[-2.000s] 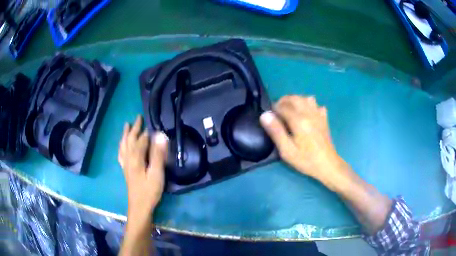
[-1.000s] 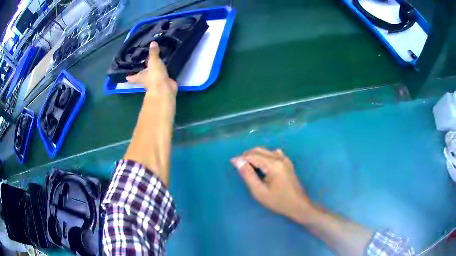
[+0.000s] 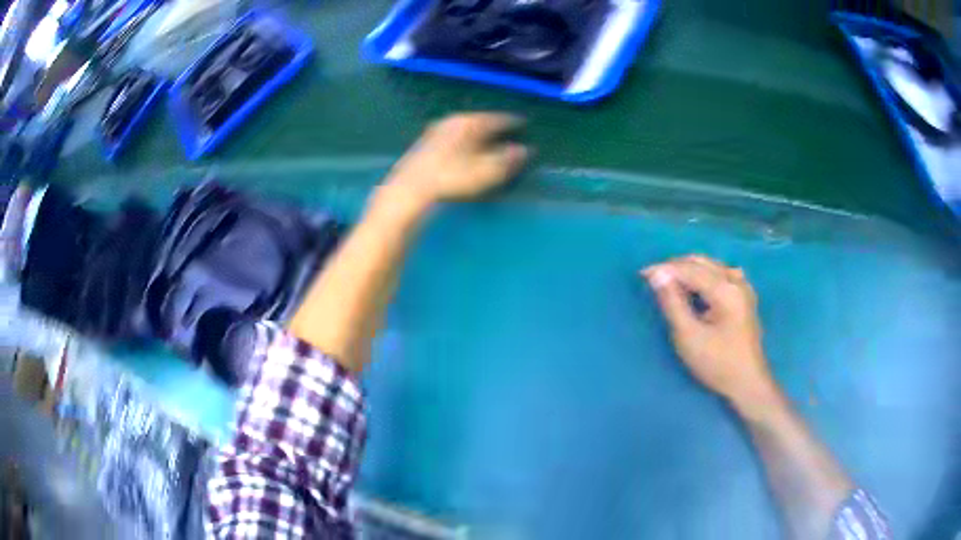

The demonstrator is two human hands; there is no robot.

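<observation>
My left hand (image 3: pixel 458 160) is blurred, with fingers apart and empty, over the near edge of the dark green surface. A blue-rimmed line tray (image 3: pixel 474 74) with a white liner is cut off by the top edge, beyond my left hand. It holds a black insert tray (image 3: pixel 527 37) with a dark headset in it. My right hand (image 3: pixel 717 322) is above the teal bench, fingers curled with thumb and fingertip close together. A small dark spot shows inside its curl; I cannot tell whether it is an object or a gap.
A black insert tray (image 3: pixel 227 274) lies at the left of the bench (image 3: pixel 506 369), partly behind my left arm, beside more dark trays (image 3: pixel 116 258). Two blue trays (image 3: pixel 190 121) (image 3: pixel 111 148) stand upper left, another (image 3: pixel 927 148) upper right. Shiny plastic bags (image 3: pixel 158 454) are below the bench edge.
My left hand has let go of the black tray in the blue tray and moved back towards me. The view has shifted. My right hand keeps its curled pose.
</observation>
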